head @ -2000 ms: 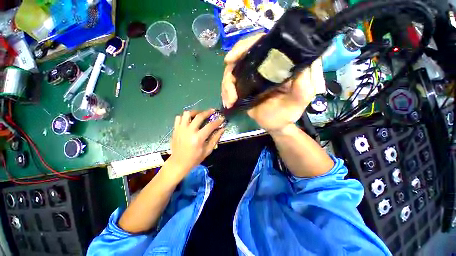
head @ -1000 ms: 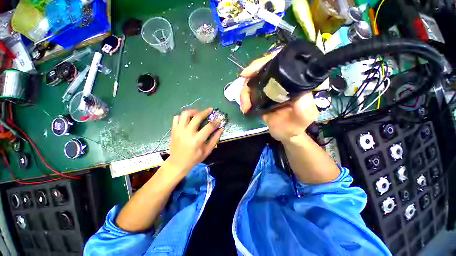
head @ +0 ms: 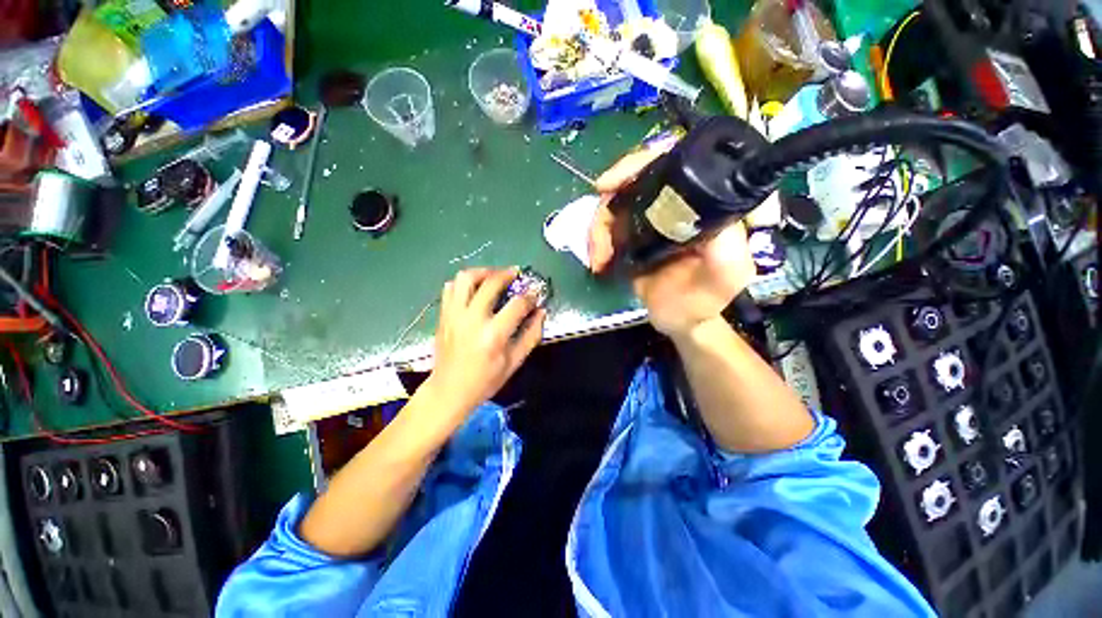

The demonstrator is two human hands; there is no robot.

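Note:
My left hand (head: pixel 481 328) holds the small round unit (head: pixel 528 287) at the bench's front edge, thumb and fingers around its sides. The unit's silver patterned face points up. My right hand (head: pixel 689 268) grips the thick black electric screwdriver (head: pixel 691 191), which has a pale worn label and a corded end. The screwdriver is off the unit, to its right; its tip is hidden. A white scrap (head: pixel 568 229) lies on the mat by my right fingers.
A black cup-like part (head: pixel 372 211), two clear cups (head: pixel 399 103) and a blue box of tubes (head: pixel 595 91) stand behind. Part-built units (head: pixel 197 356) stand left. Foam trays (head: pixel 955 423) flank the bench. The thick black cord (head: pixel 894 130) arches right.
Since two seconds ago, the screwdriver has come off the unit and moved right with my right hand, uncovering the patterned face and the white scrap. My left hand keeps holding the unit.

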